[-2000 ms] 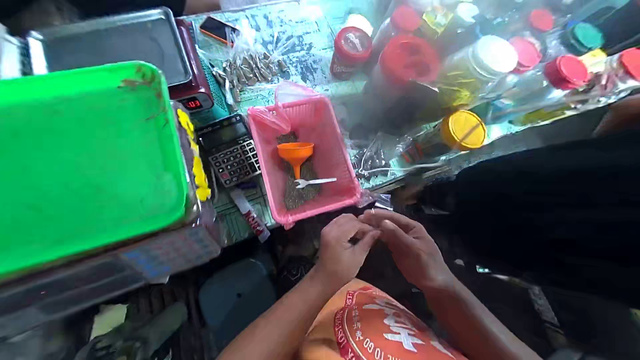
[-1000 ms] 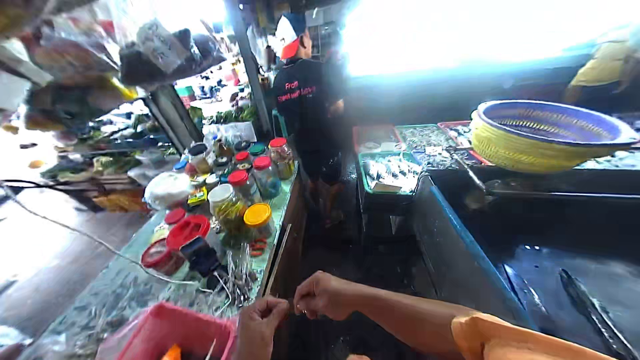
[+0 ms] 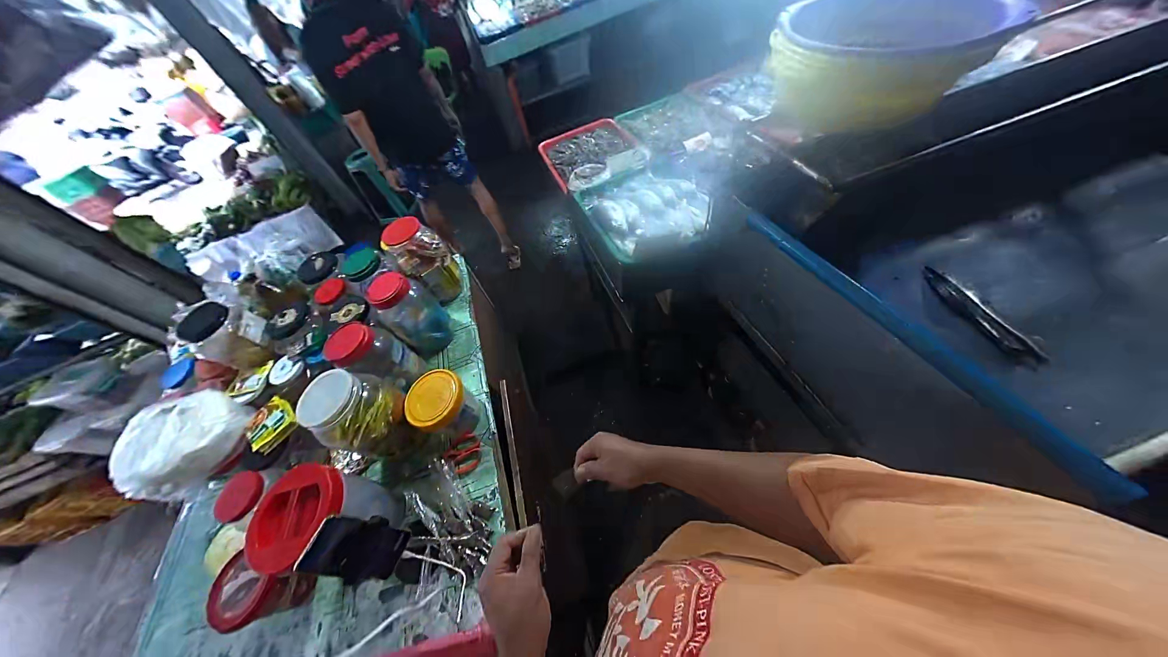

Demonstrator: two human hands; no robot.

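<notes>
My left hand [image 3: 516, 589] is at the bottom centre, beside the edge of the table with the patterned green cover [image 3: 474, 351]. Its thumb and finger are close together; whether something thin is between them cannot be told. My right hand [image 3: 613, 461] is over the dark aisle, fingers curled, with a faint, translucent scrap, perhaps plastic, just below them. Nearest to my left hand lie small clear plastic packets [image 3: 447, 516] and a white cable [image 3: 401, 613]. Behind them are orange-handled scissors [image 3: 464, 453] and a jar with a yellow lid [image 3: 434, 400].
Several lidded jars [image 3: 351, 345] crowd the table around a white plastic bag [image 3: 182, 444]. A dark phone-like device [image 3: 354, 547] lies against a red-lidded tub [image 3: 297, 518]. Right of the aisle are fish trays [image 3: 648, 212], a yellow basket [image 3: 849, 78] and a blue-edged basin [image 3: 912, 342]. A person [image 3: 388, 91] stands ahead.
The view has swung from the pink basket and scales towards the aisle. My hands were together in both earlier frames and are now apart. The person ahead now stands farther left in view.
</notes>
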